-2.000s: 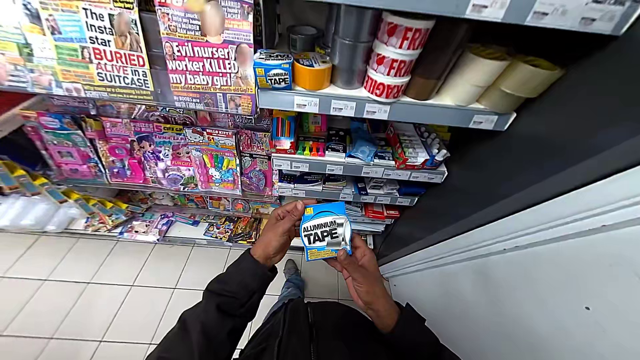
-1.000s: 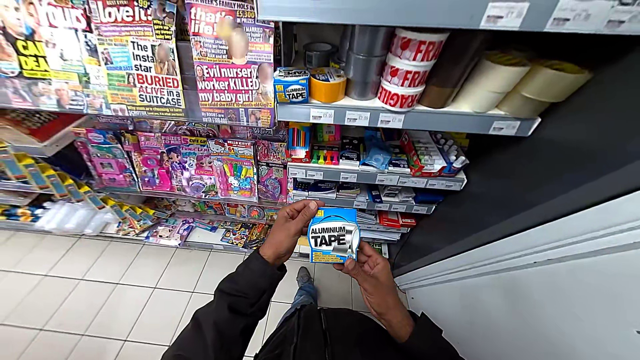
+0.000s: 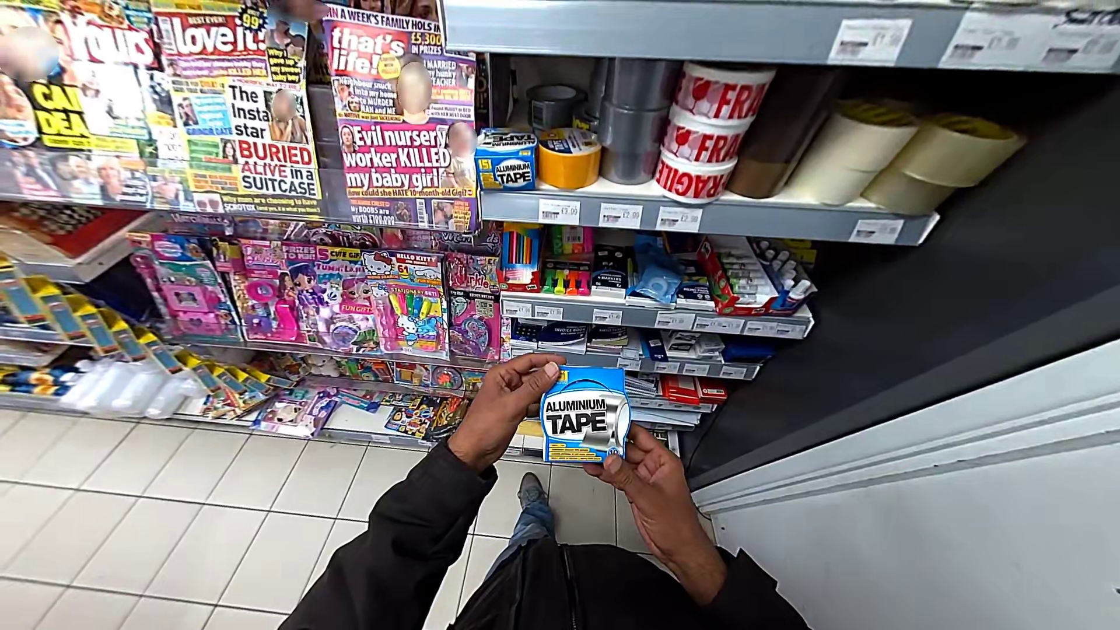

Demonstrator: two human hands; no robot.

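Note:
A blue and white box of aluminium tape [image 3: 586, 418] is held up between both hands, its printed front facing me. My left hand [image 3: 505, 409] pinches the box at its upper left corner, thumb in front. At the lower right corner my right hand [image 3: 654, 494] grips it with thumb and fingers. On the shelf above stands a similar aluminium tape box [image 3: 506, 160], beside an orange tape roll [image 3: 569, 159]. Stacked grey tape rolls [image 3: 632, 122], printed white and red tape rolls [image 3: 707, 144] and tan packing tape rolls [image 3: 853, 150] fill the same shelf to the right.
Below the tape shelf [image 3: 761, 219], lower shelves hold markers [image 3: 521, 255], a red box of glue sticks [image 3: 744, 276] and other stationery. Magazines [image 3: 402, 114] line racks on the left. A dark wall panel [image 3: 884, 341] and a white panel [image 3: 945, 516] border the right side. Tiled floor [image 3: 166, 516] lies below.
The view has shifted, with the shelves sitting further right in the frame than two seconds ago. Both hands keep hold of the tape box throughout.

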